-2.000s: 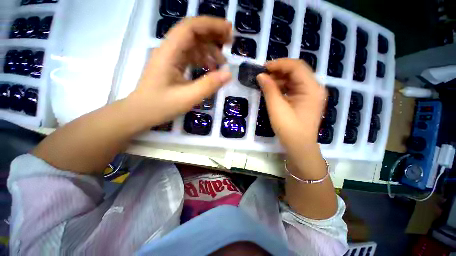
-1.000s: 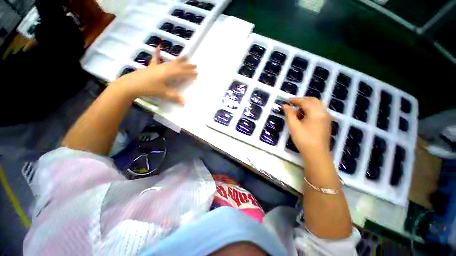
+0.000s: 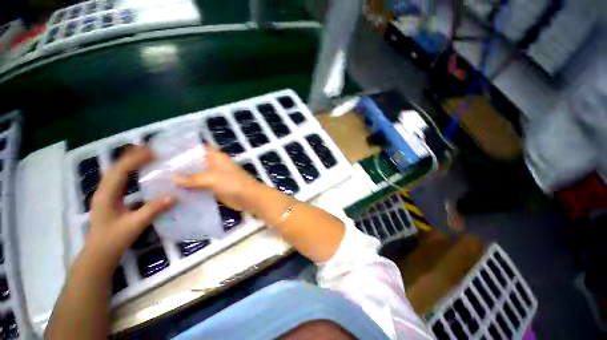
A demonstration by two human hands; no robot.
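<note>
A translucent-white sticker sheet [image 3: 190, 222] hangs over the compartment tray [image 3: 324, 179], its upper part creased and shiny. My right hand [image 3: 223, 178] grips the sheet at its right side. My left hand [image 3: 123, 199] is at the sheet's left edge, thumb and fingers spread around it; whether it touches the sheet is blurred. Glossy black units [image 3: 277, 171] fill the tray's pockets around the sheet. The sheet and my hands hide the units beneath them.
White paper or foam sheets [image 3: 43, 216] lie left of the tray, beside a neighbouring tray [image 3: 11, 192]. A blue power strip [image 3: 393, 136] is at the right bench end. More trays are on the floor [image 3: 484, 292] and across the green surface [image 3: 233, 66].
The view has swung right. My hands have come together over the tray, and a translucent sheet is now in my right hand. The black unit held two seconds ago is not seen in them.
</note>
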